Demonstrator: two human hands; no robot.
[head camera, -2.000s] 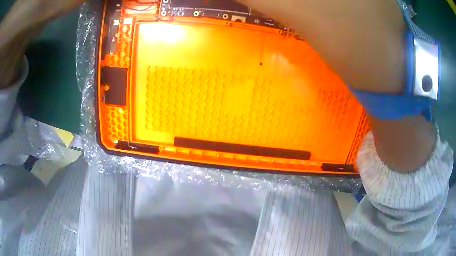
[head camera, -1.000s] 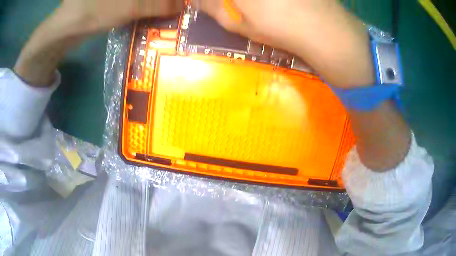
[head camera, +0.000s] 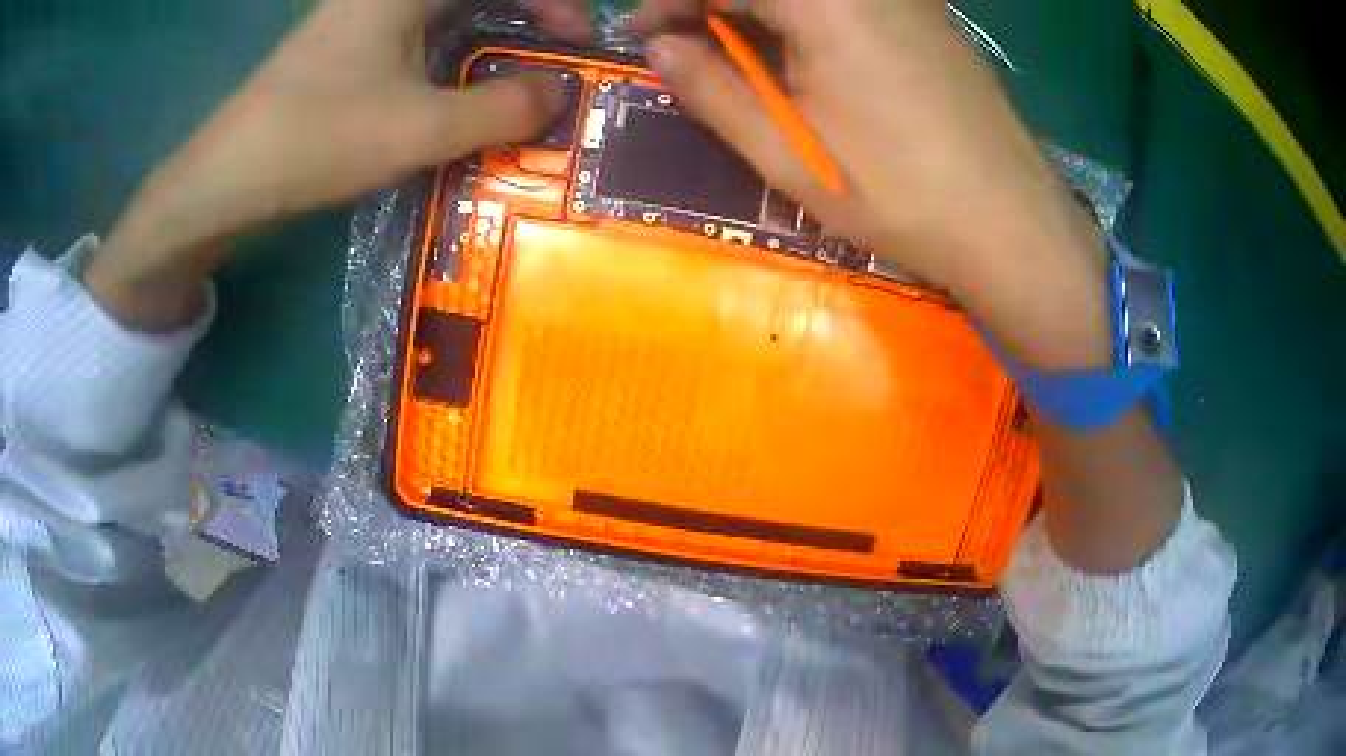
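Note:
The orange tablet housing (head camera: 709, 384) lies slightly tilted, with its black rim around it. The mainboard (head camera: 672, 163) runs along its far edge, partly under my right hand. My left hand (head camera: 487, 74) reaches over the far left corner, its thumb on the dark block (head camera: 554, 115) there; its other fingers are blurred and partly cut off by the top edge. My right hand (head camera: 827, 118) is above the board and holds the orange spudger (head camera: 777, 107) in a pen-like way. Its fingertips are near the far rim; what they touch is hard to see.
Bubble wrap (head camera: 487, 554) sticks out around the housing. A green mat (head camera: 281, 325) lies beneath. Yellow tape (head camera: 1255, 126) crosses the far right. A blue wrist strap (head camera: 1085, 396) is on my right wrist. A thin white line (head camera: 986, 36) curves at the top.
The housing sits lower and further right in view, showing more of the board and the far left corner. Both hands are now more visible. The spudger shows fully in my right hand.

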